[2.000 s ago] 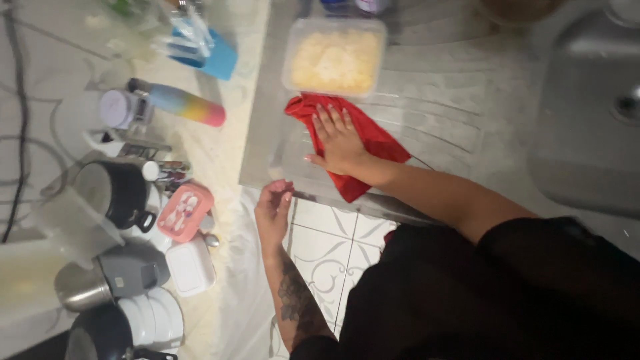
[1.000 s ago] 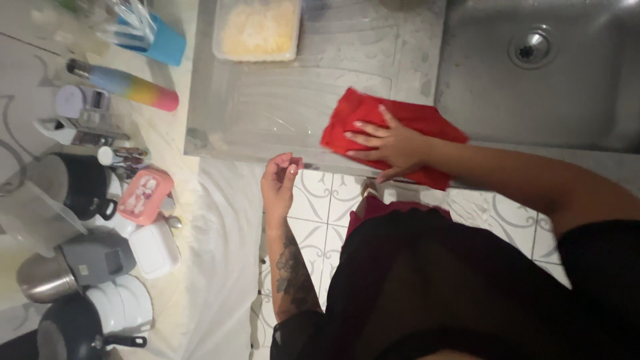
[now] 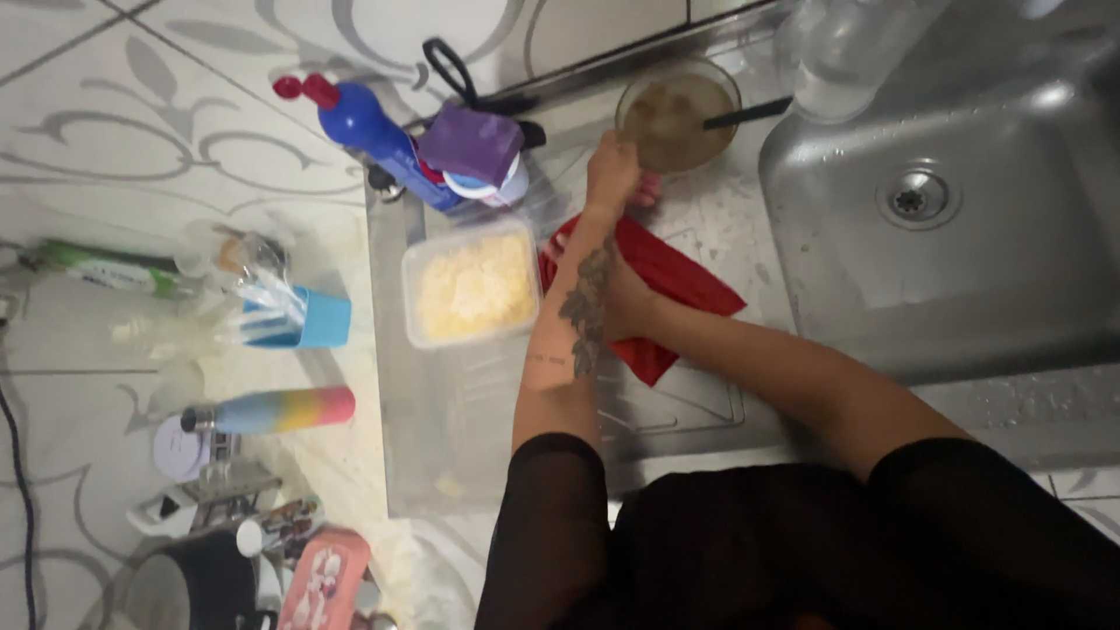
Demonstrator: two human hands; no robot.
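My left hand point(image 3: 618, 171), on the tattooed arm, is at the near edge of a round glass bowl point(image 3: 678, 114) holding murky liquid and a dark handle; its fingers are partly hidden, and whether it grips the rim is unclear. My right hand point(image 3: 619, 293) lies on a red cloth point(image 3: 682, 262) spread over the steel drainboard, partly hidden beneath my crossing left forearm. A lidless-looking plastic container point(image 3: 472, 284) of yellowish food sits just left of the cloth.
The steel sink basin point(image 3: 962, 289) is at the right, with a clear plastic vessel at its upper edge. Blue bottle point(image 3: 376, 140) and purple sponge point(image 3: 472, 142) stand behind the container. At left are a blue cup point(image 3: 324, 317), a multicoloured bottle point(image 3: 280, 411), a pink tray point(image 3: 325, 582) and a dark pot.
My left hand has gone from the counter's front edge to the glass bowl, crossing over my right arm. The red cloth and my right hand are now beside the food container. The view has shifted.
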